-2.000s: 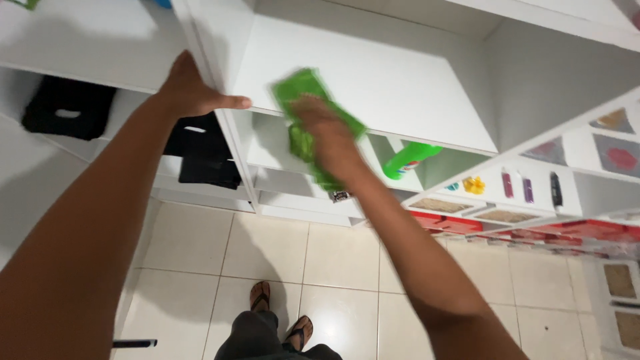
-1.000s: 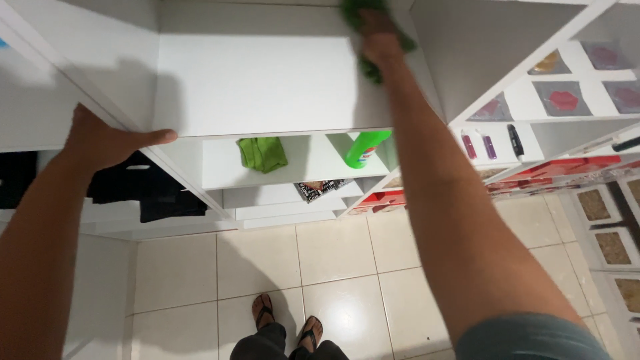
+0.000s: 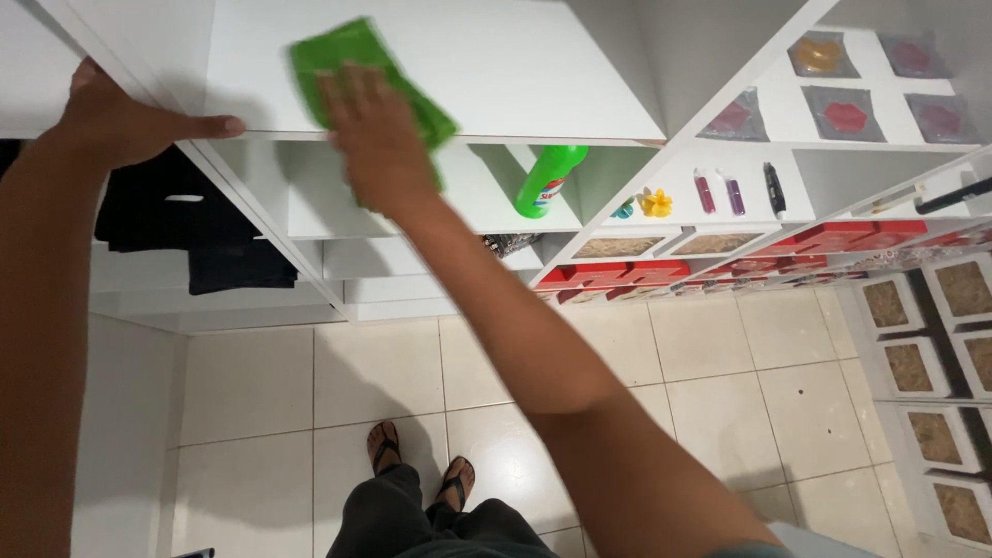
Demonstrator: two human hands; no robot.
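Note:
My right hand point(image 3: 380, 139) presses a green cloth point(image 3: 345, 46) with spread fingers against the left part of a white shelf board point(image 3: 511, 70), near its front edge. My left hand point(image 3: 128, 120) rests on the front edge of the upright panel to the left, its thumb reaching over toward the board. On the shelf below stands a bright green bottle point(image 3: 549, 182) with a label. Another piece of green cloth shows partly behind my right wrist; most of it is hidden.
Folded black garments point(image 3: 178, 201) lie in the left compartments. To the right, shelves hold lip-shaped items in packets point(image 3: 843, 114), a yellow flower-shaped item point(image 3: 656, 203), small tubes point(image 3: 704, 191) and red boxes point(image 3: 837, 236). Framed white boxes point(image 3: 908, 366) stand at far right, above the tiled floor point(image 3: 380, 372).
My right hand has moved with the green cloth from the right back of the board to its left front part. My left hand has stayed on the upright panel.

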